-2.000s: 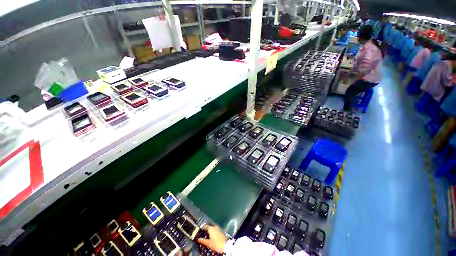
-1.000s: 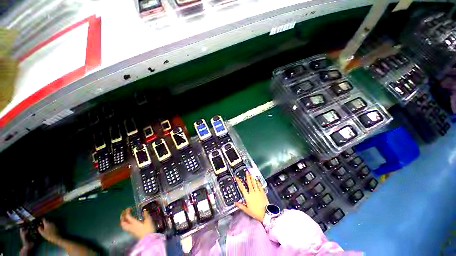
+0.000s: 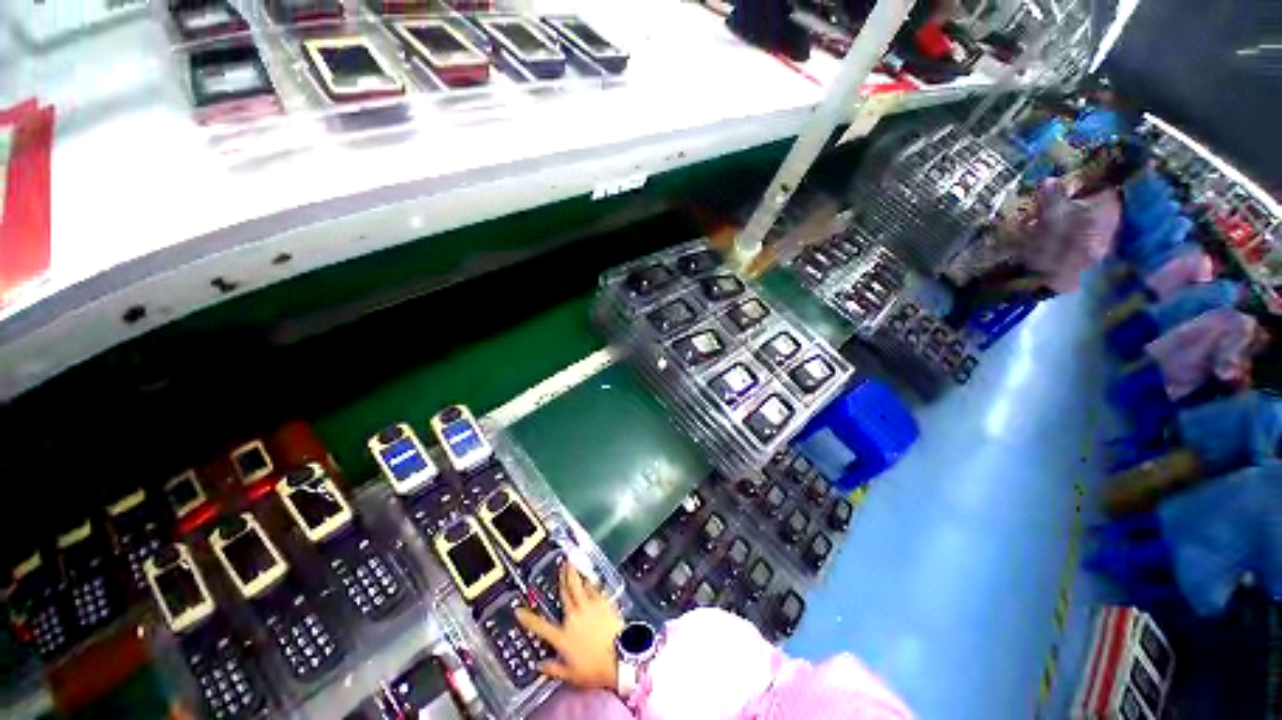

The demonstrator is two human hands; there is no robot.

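My right hand lies with fingers spread on the keypad of an opened phone at the right end of the clear blister tray, a watch on its wrist. The fingers hide part of that phone. Beside it lies another opened phone with a gold-framed screen. Two phones with blue-lit screens lie behind. More opened phones lie in a row to the left, keypads toward me. Closed phones show at the bottom edge, partly cut off. My left hand is not in view.
Stacked trays of closed phones stand at centre right, with lower trays in front. A blue stool is beside them. A white shelf runs above the bench. A person in pink sits further along.
The view has swung up and to the right. My right hand is still on the right-end phones. My left hand, seen at the tray's front edge before, is out of the picture.
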